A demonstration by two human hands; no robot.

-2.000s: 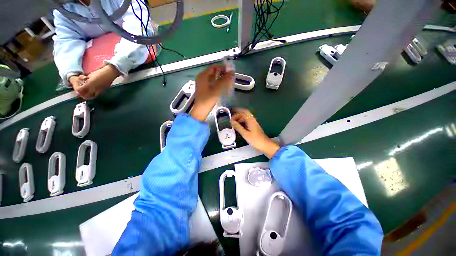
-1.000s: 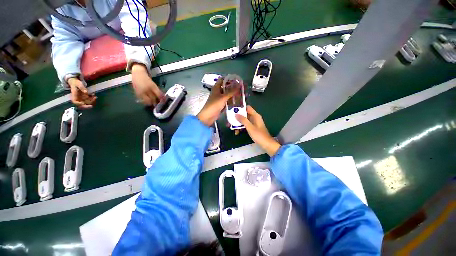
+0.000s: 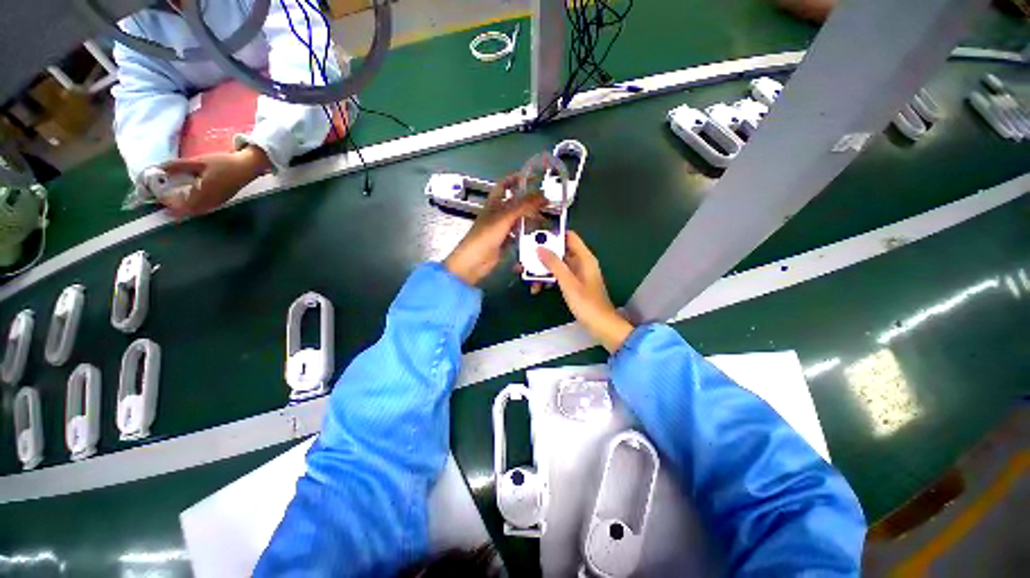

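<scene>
My left hand point(image 3: 494, 234) and my right hand point(image 3: 579, 285) hold a white plastic housing point(image 3: 542, 251) upright above the belt. Its solid end with a dark round hole faces me, with my right thumb on it. A clear cover point(image 3: 544, 172) shows at the housing's slot end, by my left fingers. Whether it is seated there cannot be told. My left fingers are partly behind the slot. Two more housings lie on the belt just behind my hands, one lying sideways point(image 3: 456, 192) and one behind the held housing's top.
Several housings stand in rows on the green belt point(image 3: 226, 339) at left, more at far right. A grey post point(image 3: 745, 169) slants close to my right hand. White boards point(image 3: 768, 390) at the near edge bear housings and a clear pile point(image 3: 582, 396). A coworker point(image 3: 215, 169) sits across.
Since two seconds ago, my right hand has taken up a housing and both hands have met on it. The belt's housings have shifted left. The coworker has picked up a housing.
</scene>
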